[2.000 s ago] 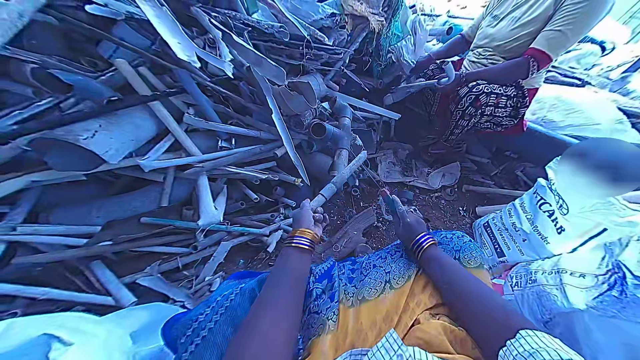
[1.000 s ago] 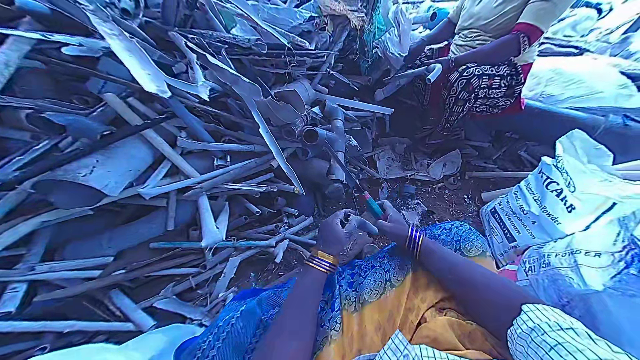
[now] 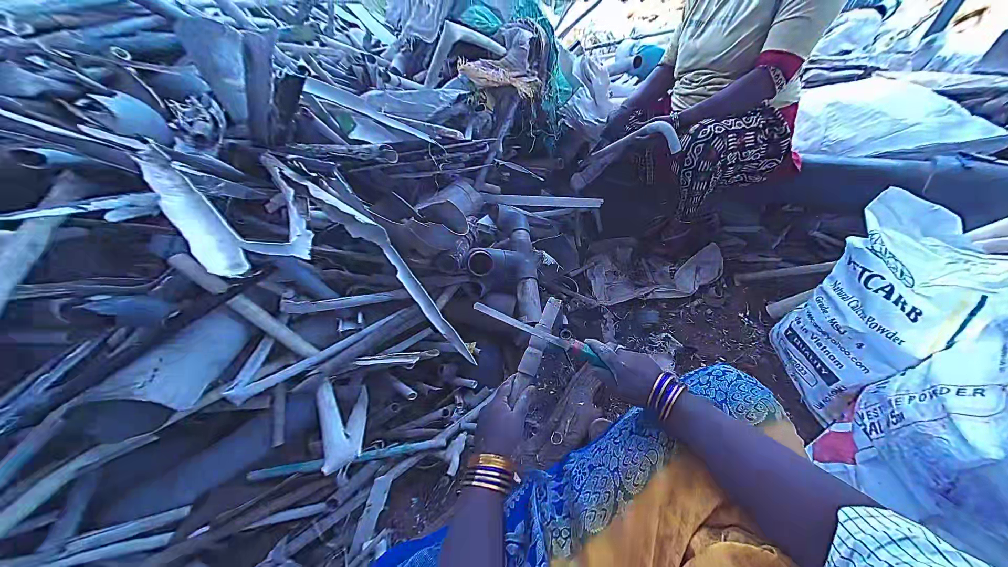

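Observation:
My left hand (image 3: 504,417) grips the lower end of a short plastic pipe (image 3: 539,346), which tilts up and to the right. My right hand (image 3: 626,372) is closed on the green handle of a knife (image 3: 521,324). The knife's long, narrow blade points up and left and lies across the pipe near its upper end; whether it touches is not clear. Just beyond the pipe is a grey pipe tee fitting (image 3: 500,264) with its round mouth facing me.
A large heap of broken pipes (image 3: 260,315) fills the left side. At the upper right a seated person (image 3: 732,94) holds a curved pipe piece (image 3: 630,150). Printed white sacks (image 3: 890,307) stand at the right. Scraps lie on the dark soil (image 3: 740,339).
A second ago my hands were close together over my lap; now they are apart, with the pipe raised in my left hand and the blade across it. The view has shifted somewhat.

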